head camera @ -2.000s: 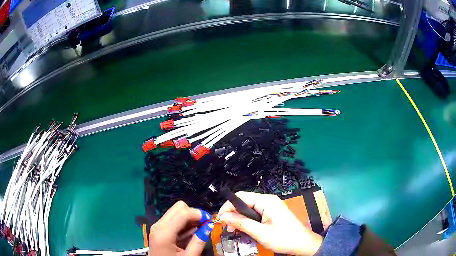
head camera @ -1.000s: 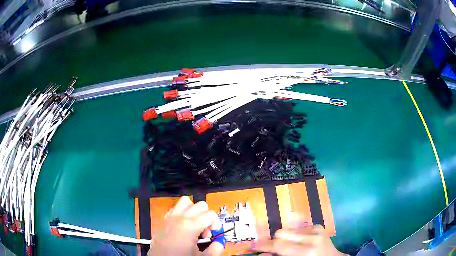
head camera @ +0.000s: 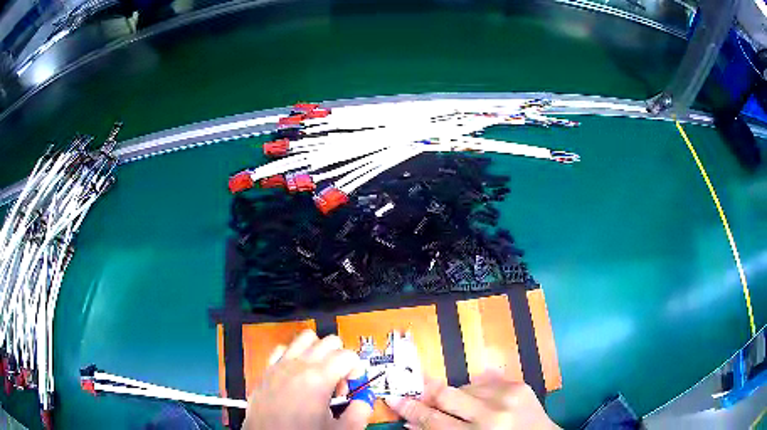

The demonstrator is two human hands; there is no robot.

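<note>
A silver metal fixture (head camera: 405,366) stands on the orange board (head camera: 486,334) at the front. My left hand (head camera: 304,382), with blue wraps on its fingertips, holds the wire end of a white-sleeved harness (head camera: 172,392); a thin red and a dark wire reach from its fingers towards the fixture. The harness runs left across the bench to a red connector (head camera: 88,382). My right hand (head camera: 484,403) has its fingertips at the fixture's lower right edge; whether they grip anything small cannot be told. No tool shows in it.
A wide heap of black housings (head camera: 378,239) lies behind the board. White cables with red ends (head camera: 395,138) fan out behind the heap. A larger white bundle (head camera: 38,260) lies at far left. A metal post (head camera: 702,59) rises at back right, near a yellow line (head camera: 715,218).
The dark hand tool seen earlier in my right hand is out of sight. Both hands have come down from the heap's edge to the fixture; my right hand has since moved left against it.
</note>
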